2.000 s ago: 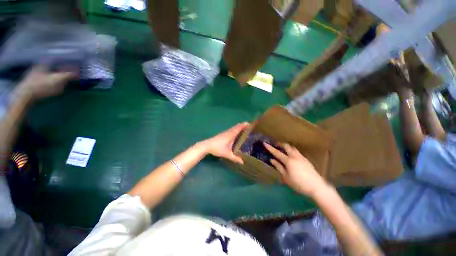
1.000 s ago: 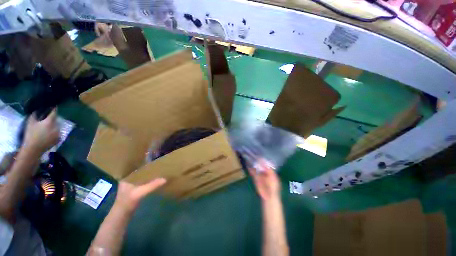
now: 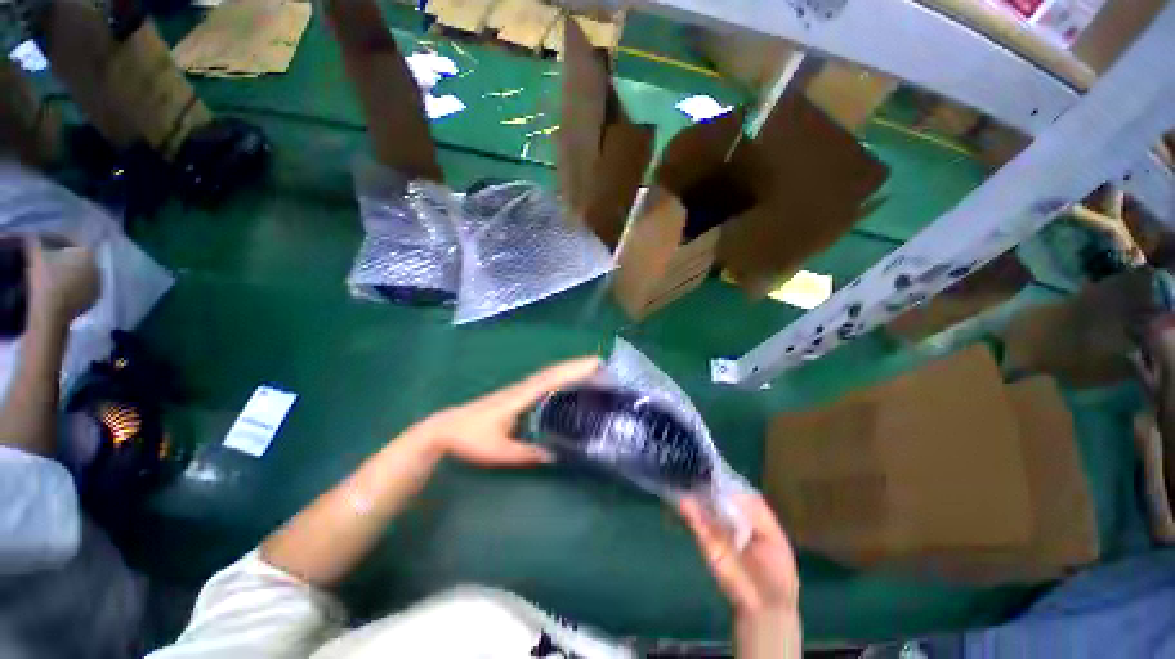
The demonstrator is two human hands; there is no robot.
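A bagged fan (image 3: 619, 431), dark and round inside clear bubble wrap, is between my two hands just above the green bench. My left hand (image 3: 509, 418) holds its left edge with thumb and fingers. My right hand (image 3: 747, 547) holds the lower right end of the bag, where the wrap is loose. Two more filled bubble bags lie behind it, one on the left (image 3: 406, 245) and one on the right (image 3: 522, 251), touching each other. An open carton (image 3: 664, 258) stands behind to the right, flaps up.
A white label card (image 3: 260, 421) lies on the green bench (image 3: 348, 373). A black fan (image 3: 116, 425) with an orange-glowing centre is at left, beside a co-worker's hand (image 3: 58, 283). Flattened cartons (image 3: 902, 476) lie right, below the white metal post (image 3: 889, 277). Another person's arm shows far right.
The large open carton in front of me is out of view. A bagged fan is now between my hands. The view has shifted, showing two filled bags and another open carton behind.
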